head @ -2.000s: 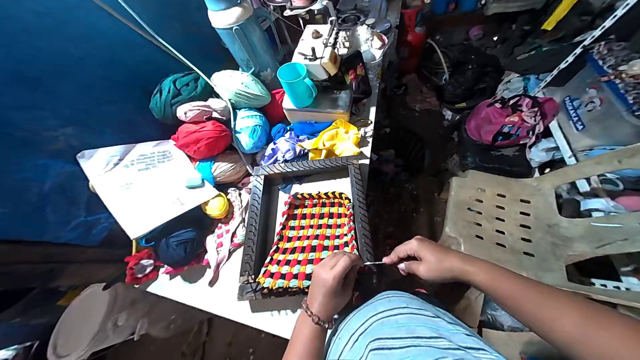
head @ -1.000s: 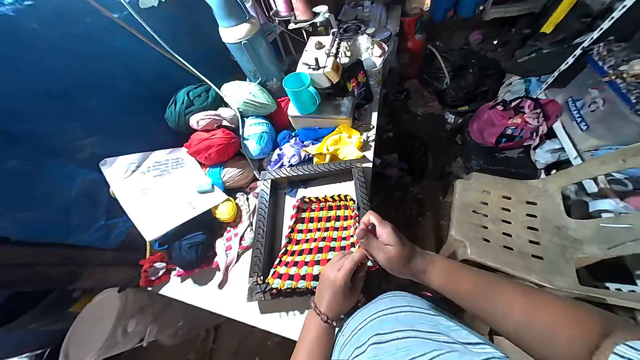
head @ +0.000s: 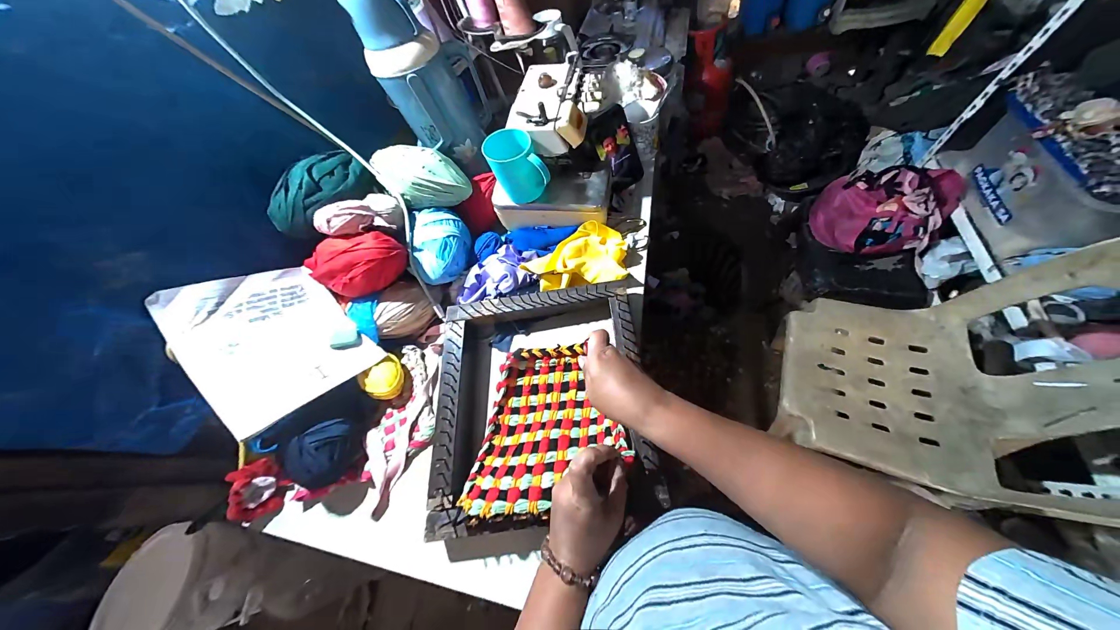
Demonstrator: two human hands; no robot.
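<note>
A square woven fabric mat (head: 534,420) in red, yellow, black and pale green lies inside a dark frame loom (head: 451,385) with a ridged rim. My right hand (head: 617,381) grips the mat's far right corner between thumb and fingers. At the near right edge of the mat, my left hand (head: 591,494), with a beaded bracelet at the wrist, has its fingers curled against the weave; its fingertips are partly hidden. The thin tool seen earlier cannot be made out.
Balls of fabric yarn (head: 359,262), a paper sheet (head: 262,341) and yellow cloth (head: 582,254) lie around the loom. Behind stand a turquoise mug (head: 516,166) and a white machine (head: 547,109). A plastic chair (head: 875,385) is at the right.
My right hand has moved away from my left, up to the mat's far right corner. Two seconds ago both hands held a thin tool or strand beside the loom.
</note>
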